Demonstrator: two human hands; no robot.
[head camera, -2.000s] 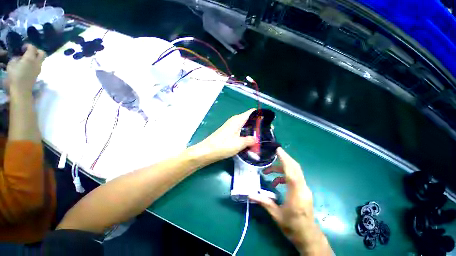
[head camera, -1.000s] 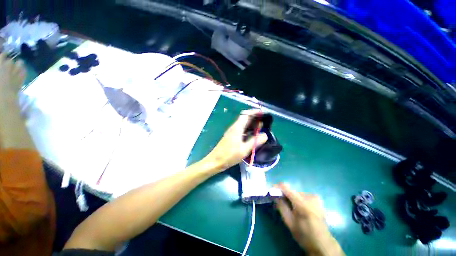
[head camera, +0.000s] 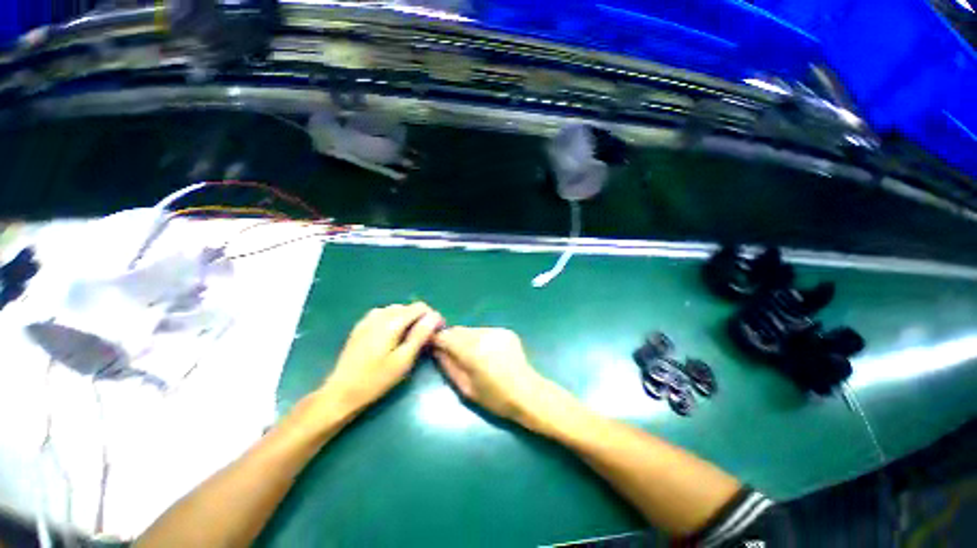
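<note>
My left hand (head camera: 384, 348) and my right hand (head camera: 487, 367) meet over the green mat (head camera: 375, 471), fingers curled and fingertips touching. Whether something small is between the fingertips is hidden. A white housing (head camera: 579, 166) with a black part lies on the dark belt beyond the mat, its white tail cable (head camera: 575, 230) hanging over the metal rail onto the mat. Several black retaining rings (head camera: 673, 375) lie clustered right of my hands.
Black shells (head camera: 787, 326) are heaped at the right. A white sheet (head camera: 230, 375) at the left bears a grey piece (head camera: 75, 348) and loose wires (head camera: 241, 212). Another white housing (head camera: 359, 141) is on the belt. Blue bins (head camera: 686, 48) stand beyond.
The view has turned to the right. The white housing with the black inner shell is out of my hands, and one now lies on the belt. My hands have come together.
</note>
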